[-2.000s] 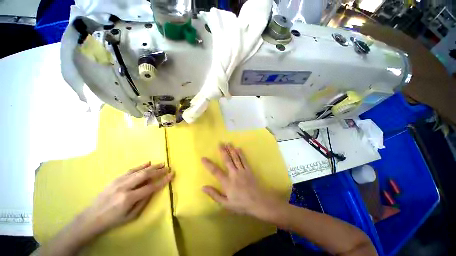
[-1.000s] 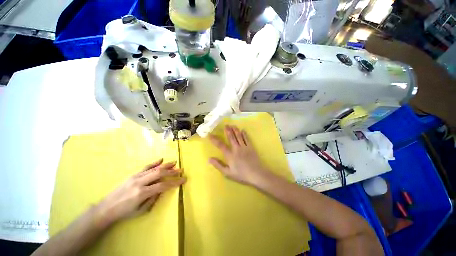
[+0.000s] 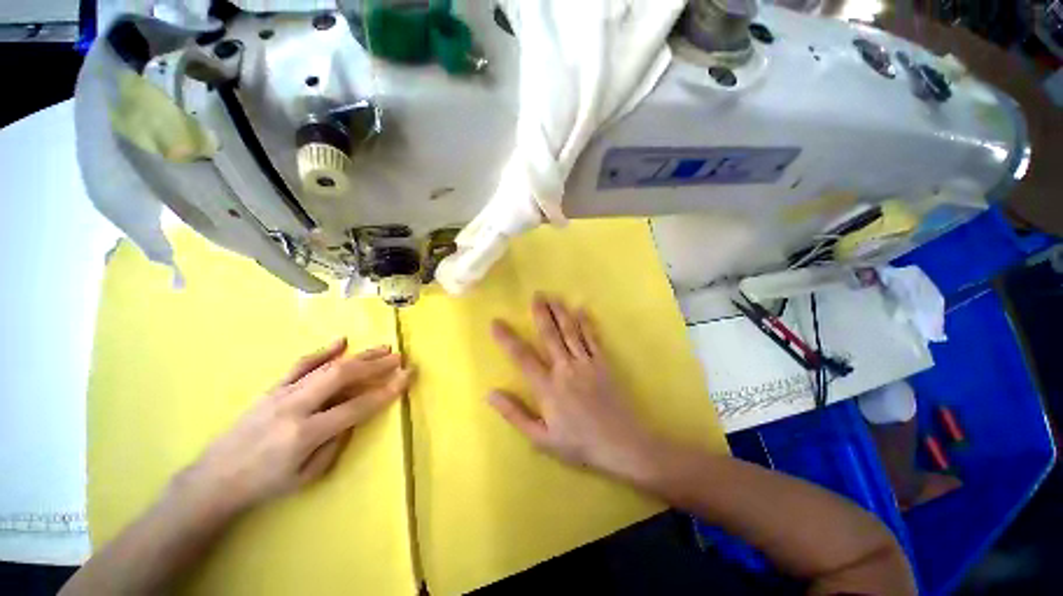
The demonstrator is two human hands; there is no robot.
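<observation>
The yellow fabric panel [image 3: 280, 512] lies flat on the white table under the sewing machine [image 3: 443, 128]. Its dark centre seam [image 3: 407, 466] runs from the presser foot area towards me. The needle is too small to make out. My left hand [image 3: 305, 425] lies palm down on the panel, its fingertips at the left side of the seam. My right hand [image 3: 571, 402] lies flat right of the seam, fingers spread. Neither hand grips anything. White cloth strips [image 3: 548, 116] hang over the machine head.
Red-and-black handled tools [image 3: 787, 334] and a dark cord [image 3: 819, 349] lie on the table right of the machine. Ruler markings [image 3: 758, 394] run along the table's front edge. A blue bin [image 3: 991, 384] stands at the right, with small red-handled items inside.
The panel has moved further under the machine head, and its lower right edge now shows. Both hands remain flat beside the seam. The camera view has shifted closer to the machine.
</observation>
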